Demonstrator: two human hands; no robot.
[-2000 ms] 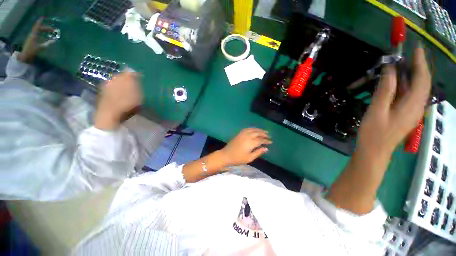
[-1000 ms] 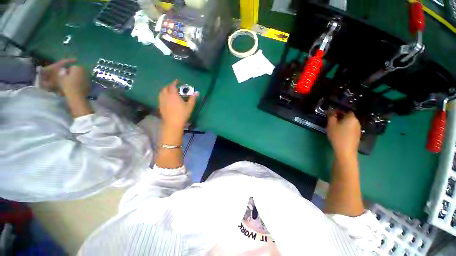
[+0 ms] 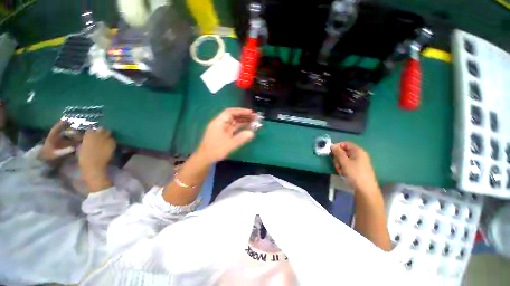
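My left hand [image 3: 226, 134] is in front of the left end of the black press fixture [image 3: 321, 120], its fingers closed on a small silver part [image 3: 256, 121]. My right hand [image 3: 352, 163] holds a watch case assembly [image 3: 322, 145] by its edge, just in front of the fixture. The unit is pale with a dark round centre. Red toggle clamp handles show at the left [image 3: 248, 66] and right [image 3: 410, 84] of the fixture, both hanging down. The middle clamp's handle is not visible. The fixture nests are dark and blurred.
An upper parts tray [image 3: 462, 111] lies at the right, with a lower parts tray [image 3: 391, 209] below the bench edge. A masking tape roll [image 3: 193, 50] and white paper [image 3: 215, 78] lie left of the fixture. A tape dispenser [image 3: 168, 50] and a neighbour's hands [image 3: 96, 153] are farther left.
The view has shifted right. My right hand has come out of the fixture and now holds a unit before it. My left hand has moved with its small part from the mat's left side to the fixture.
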